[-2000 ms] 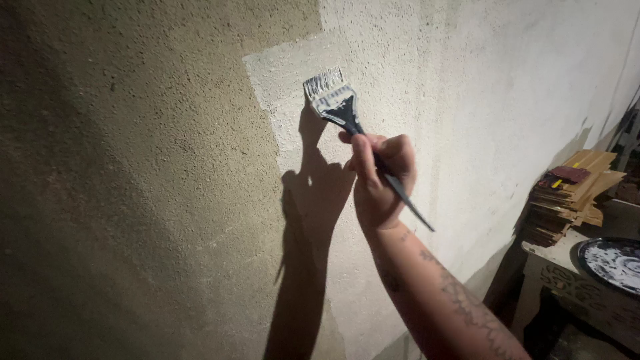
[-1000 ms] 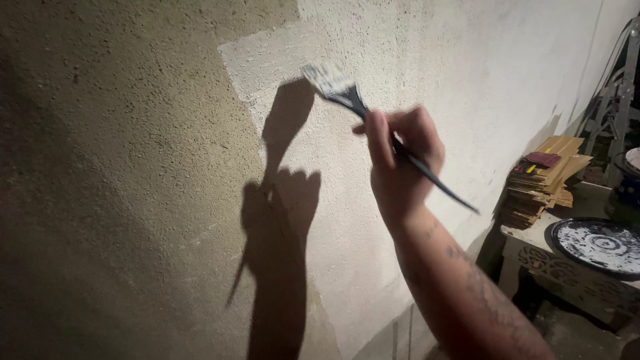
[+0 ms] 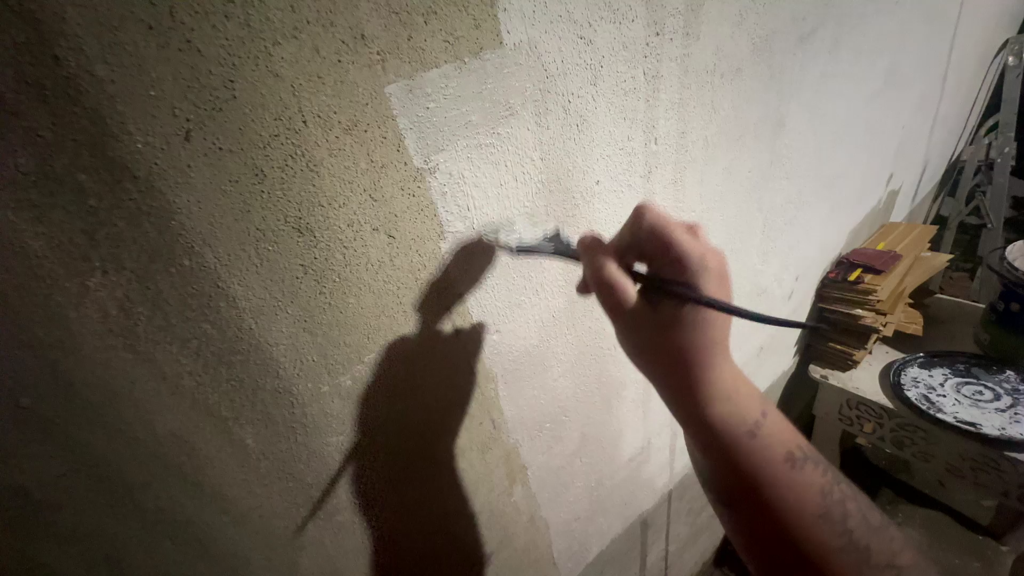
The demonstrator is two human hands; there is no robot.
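Observation:
My right hand grips a paintbrush by its long dark handle, in front of the wall. The bristles, coated with white paint, point left and lie at the textured wall near the border between two colours. Left of that border the wall is olive-beige; to the right it bears white paint with a stepped edge. The shadow of my hand and brush falls on the wall at lower left. My left hand is out of view.
At the right, a small table with cut-out patterns carries a stack of cardboard pieces, a paint-smeared lid and a dark bucket. Behind it, a metal stepladder stands by the wall.
My right hand has moved down along the wall with the brush, whose handle now lies closer to level. The brush's shadow has shifted down too.

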